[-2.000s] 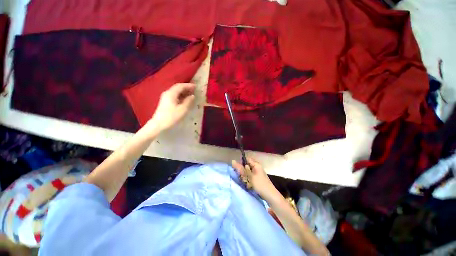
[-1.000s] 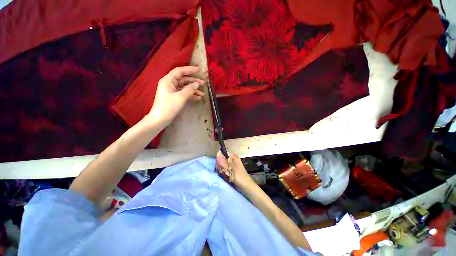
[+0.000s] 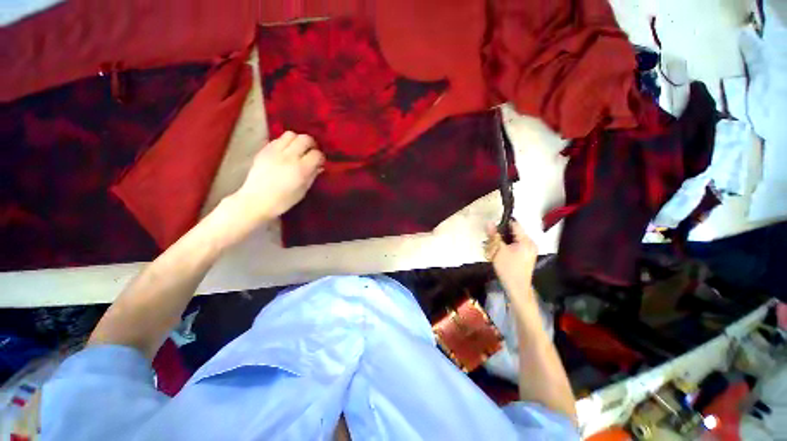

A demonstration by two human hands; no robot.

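Note:
The tailor's shears (image 3: 504, 168) are in my right hand (image 3: 511, 250), held by the handles, blades pointing away over the right end of the lower dark patterned panel (image 3: 380, 202). The blades look closed. My left hand (image 3: 283, 172) rests with bent fingers at the lower left corner of the flower-print panel (image 3: 332, 95); whether it pinches the cloth cannot be told. The flower-print panel lies on plain red fabric (image 3: 431, 39). A red lining flap (image 3: 177, 164) lies over the large dark panel (image 3: 65, 172) at the left.
Crumpled red fabric (image 3: 569, 73) lies at the upper right. A dark patterned cloth pile (image 3: 613, 189) hangs over the right edge of the white table (image 3: 406, 251). White cloth pieces (image 3: 712, 164) lie at far right. A side table (image 3: 664, 396) with small items stands lower right.
My right hand and the shears have moved right, from the gap between the panels to the lower panel's right end. My left hand has moved onto the flower-print panel's corner. The view has shifted right.

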